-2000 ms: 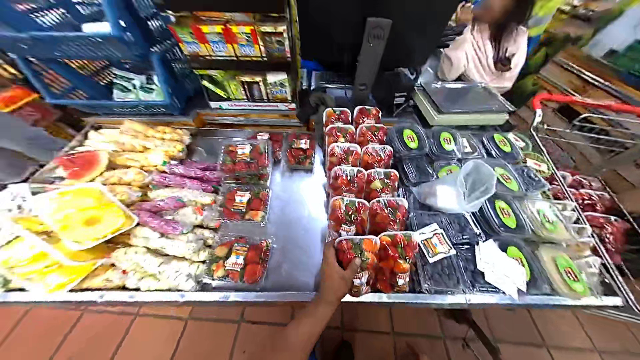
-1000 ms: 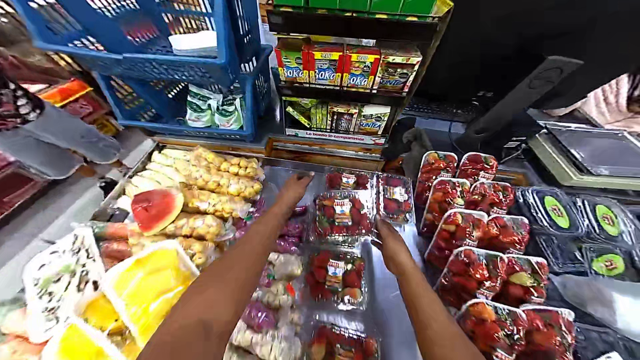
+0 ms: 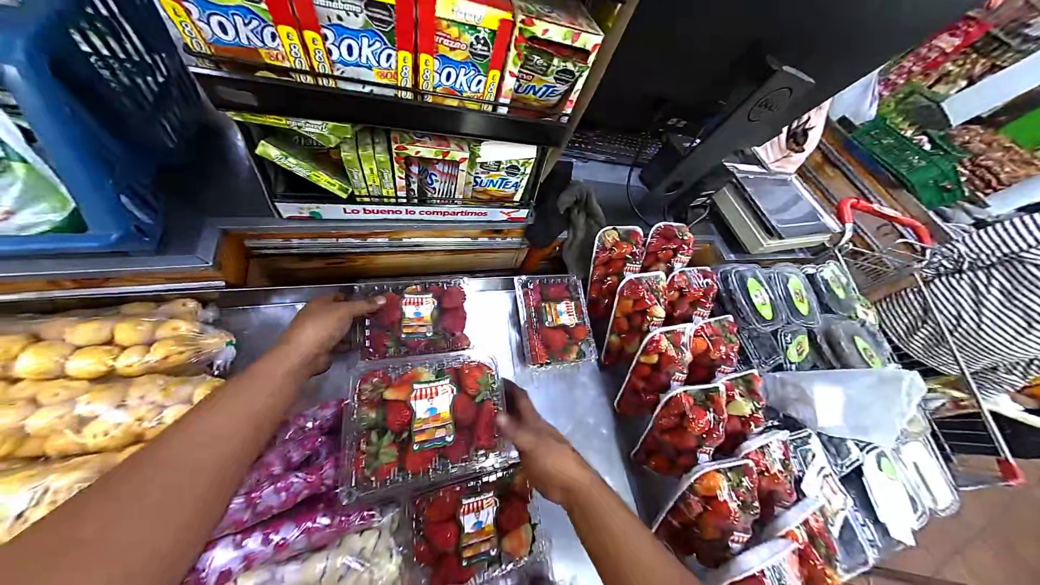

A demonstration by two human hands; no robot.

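My left hand (image 3: 329, 325) has its fingers at the left end of a clear clamshell of strawberries (image 3: 416, 318) near the counter's back edge. Just below it lies a larger strawberry clamshell (image 3: 431, 416); the fingers of my right hand (image 3: 528, 439) touch its right side. Whether either hand grips its box is not plain. A smaller strawberry box (image 3: 556, 320) lies to the right, apart from both hands. Another strawberry clamshell (image 3: 478, 524) sits nearer me, partly under the larger one's front edge. Wrapped trays of strawberries (image 3: 682, 431) stand in two leaning rows on the right.
Bagged yellow potatoes (image 3: 106, 345) and purple bags (image 3: 284, 479) lie left on the metal counter (image 3: 585, 422). Behind are a blue crate (image 3: 154, 106), a shelf of drink-mix boxes (image 3: 382, 106), and a scale (image 3: 780, 207). A person in stripes (image 3: 975, 301) stands by a shopping cart (image 3: 886, 244) at right.
My right hand has moved from beside the small strawberry box to the larger clamshell's right side. My left hand has come to the rear clamshell's left end. The view is closer.
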